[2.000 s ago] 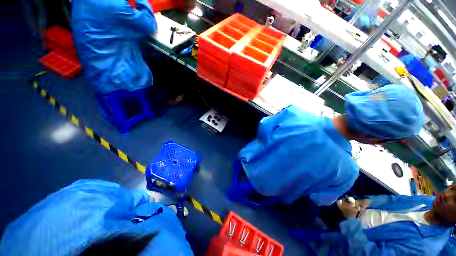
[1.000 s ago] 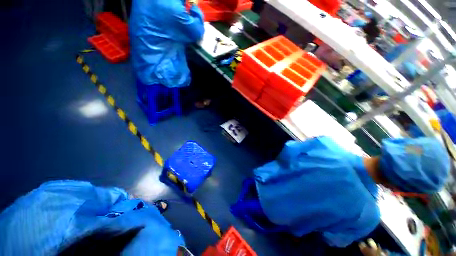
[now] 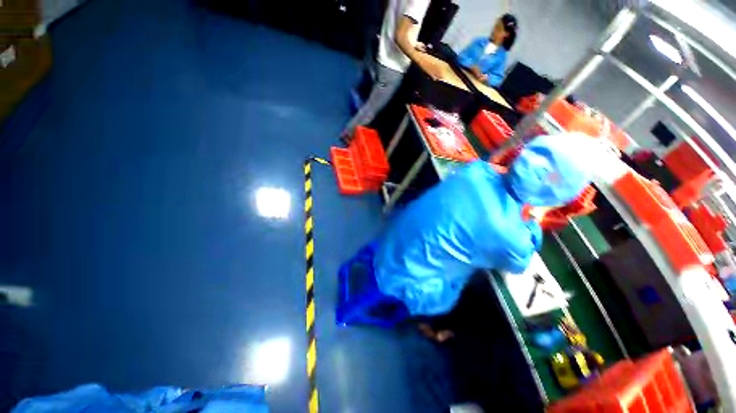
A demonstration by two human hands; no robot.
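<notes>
Neither of my hands shows in the picture. Part of a blue garment [image 3: 145,401] lies along the bottom left edge, with no hand visible on it. Nearest on the right, a stack of orange-red compartment trays [image 3: 629,390] is cut off by the bottom edge. It stands on the green bench [image 3: 516,339]. Beyond it on the bench are a yellow-and-black item [image 3: 575,365] and a white work mat [image 3: 535,285] with a small dark tool on it.
A person in blue [image 3: 452,234] sits on a blue stool [image 3: 361,292] at the bench. Orange-red trays [image 3: 359,164] stand on the floor near the yellow-black tape line [image 3: 310,282]. Two more people are at the far tables. Brown cartons [image 3: 20,56] are at the top left.
The view has swung left along the bench. The empty blue stool and the nearer seated worker have left the picture; the far tables, two people and cartons have come in.
</notes>
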